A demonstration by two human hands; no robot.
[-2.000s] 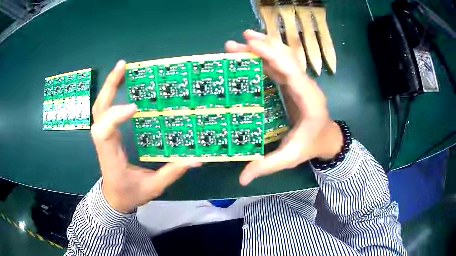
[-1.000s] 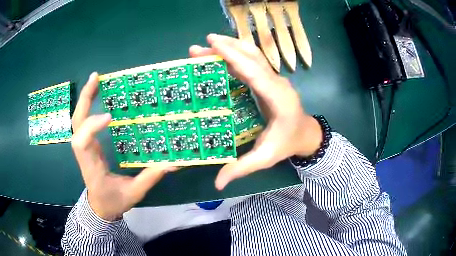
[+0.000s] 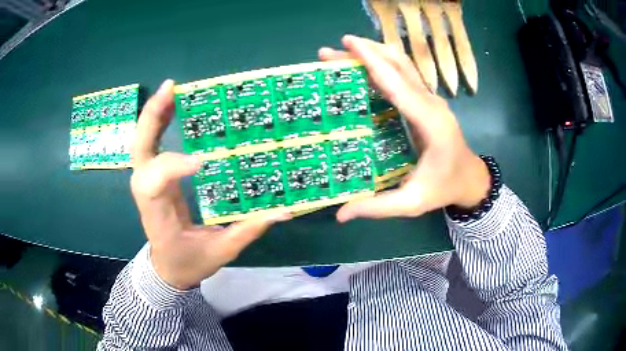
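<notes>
A green PCB panel (image 3: 285,137) with two rows of four circuits and pale yellow strips is held up above the mat, its component side towards me. My left hand (image 3: 175,199) grips its left edge, fingers at the upper left and thumb along the bottom. My right hand (image 3: 429,147) is at its right edge, fingertips at the top corner and thumb at the lower corner. Part of another panel (image 3: 392,145) shows behind it at the right; what it rests on is hidden. One more panel (image 3: 104,127) lies on the mat at the left.
Four brushes (image 3: 443,48) with pale wooden handles lie at the top. A black unit (image 3: 557,72) with cables and a pale label stands at the right. The dark green bench mat (image 3: 75,206) has a curved front edge before my body. Something blue is below at the right.
The view shifted left, then back right. The held panel is now tilted slightly, its right side higher. Both hands keep their places on it.
</notes>
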